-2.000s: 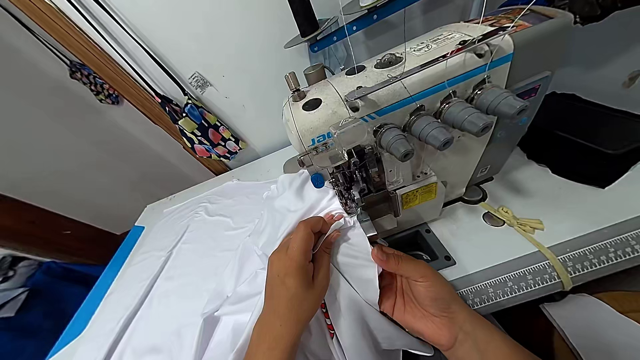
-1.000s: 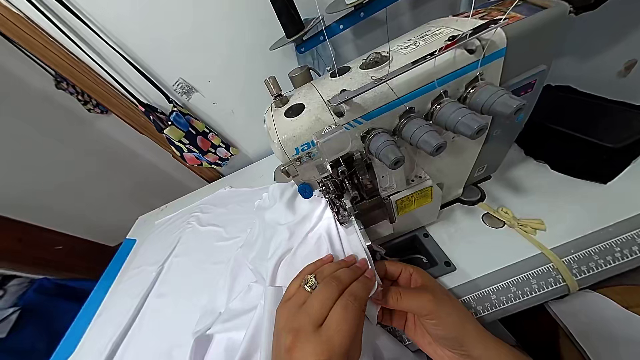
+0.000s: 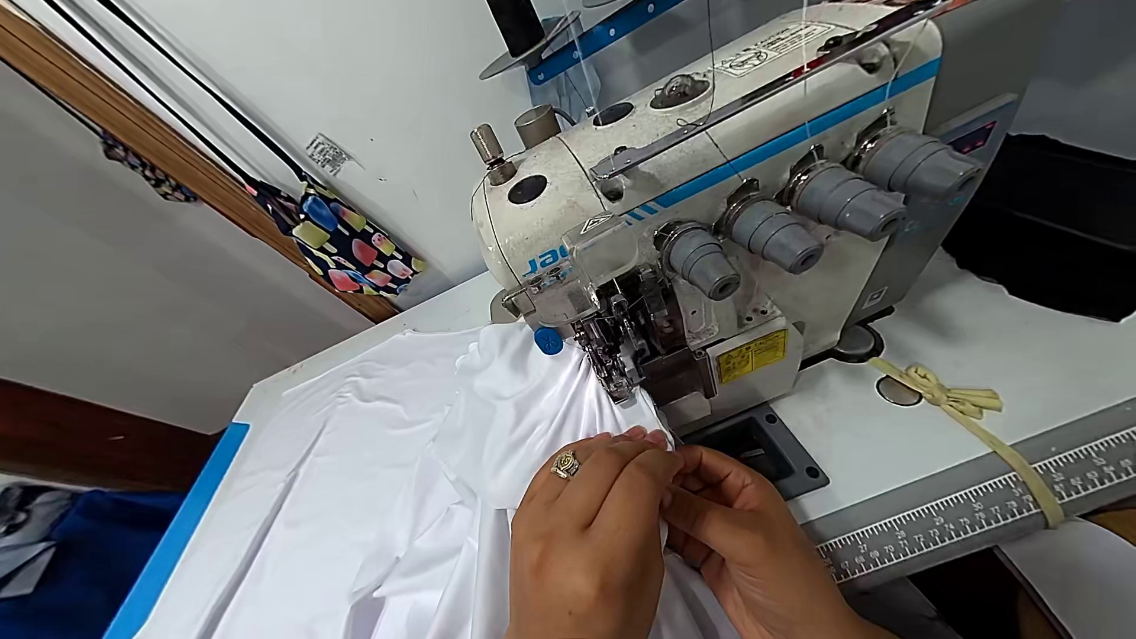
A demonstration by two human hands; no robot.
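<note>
White fabric (image 3: 390, 479) spreads over the left of the sewing table, and its gathered edge runs under the presser foot (image 3: 619, 386) of a white overlock sewing machine (image 3: 737, 133). Just in front of the foot, my left hand (image 3: 590, 532), with a ring on one finger, lies over the fabric edge and grips it. My right hand (image 3: 754, 550) meets it from the right, thumb and fingers pinching the same edge. The fingertips of both hands are close together and partly hide the cloth between them.
A yellow strip tied in a bow (image 3: 954, 399) lies near a measuring tape (image 3: 967, 510) along the table's front edge. Black fabric (image 3: 1047, 222) rests behind at the right. Printed cloth (image 3: 346, 248) hangs at the wall, and blue fabric (image 3: 98, 559) is at lower left.
Two seconds ago my left hand held the cloth right beside the presser foot; it is now nearer me, turned back-up against my right hand. The right hand's fingers have closed in on the edge.
</note>
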